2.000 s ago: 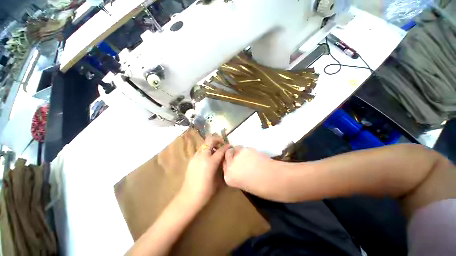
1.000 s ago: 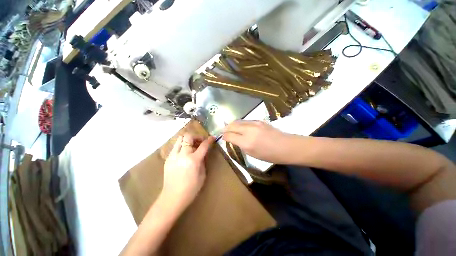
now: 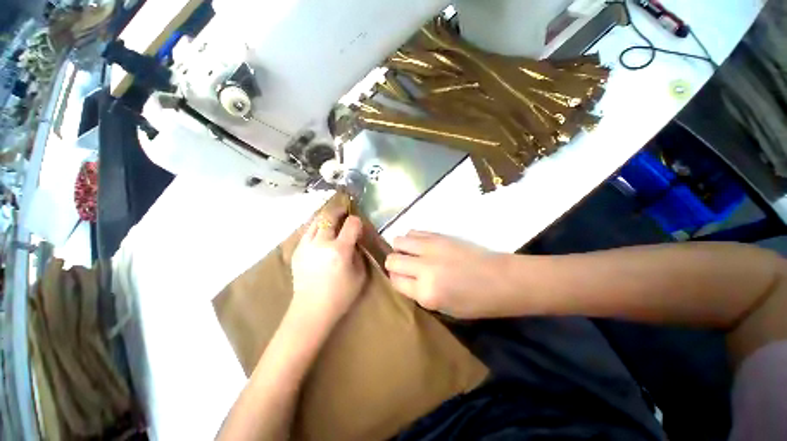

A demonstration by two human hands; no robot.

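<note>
A tan-brown fabric panel [image 3: 393,362] lies on the white table, its upper corner at the needle area of the white sewing machine [image 3: 293,60]. My left hand [image 3: 328,263] rests on the panel just below the needle, thumb and fingers pinching its right edge. My right hand [image 3: 440,274] grips the same edge lower down, fingers closed on it. A dark strip runs along that edge between my hands; most of it is hidden. The presser foot [image 3: 352,183] stands at the panel's corner.
A fan of brown-gold zippers [image 3: 492,95] lies right of the needle. A dark and red tool [image 3: 663,17], a black cord [image 3: 639,53] and a yellow-green disc [image 3: 680,89] lie further right. Brown cloth [image 3: 82,353] hangs at left. Blue bins [image 3: 682,189] are below at right.
My right hand has moved down along the panel's edge. The loose zipper strip seen below it a second ago is no longer visible. The view has shifted, so the machine sits further left.
</note>
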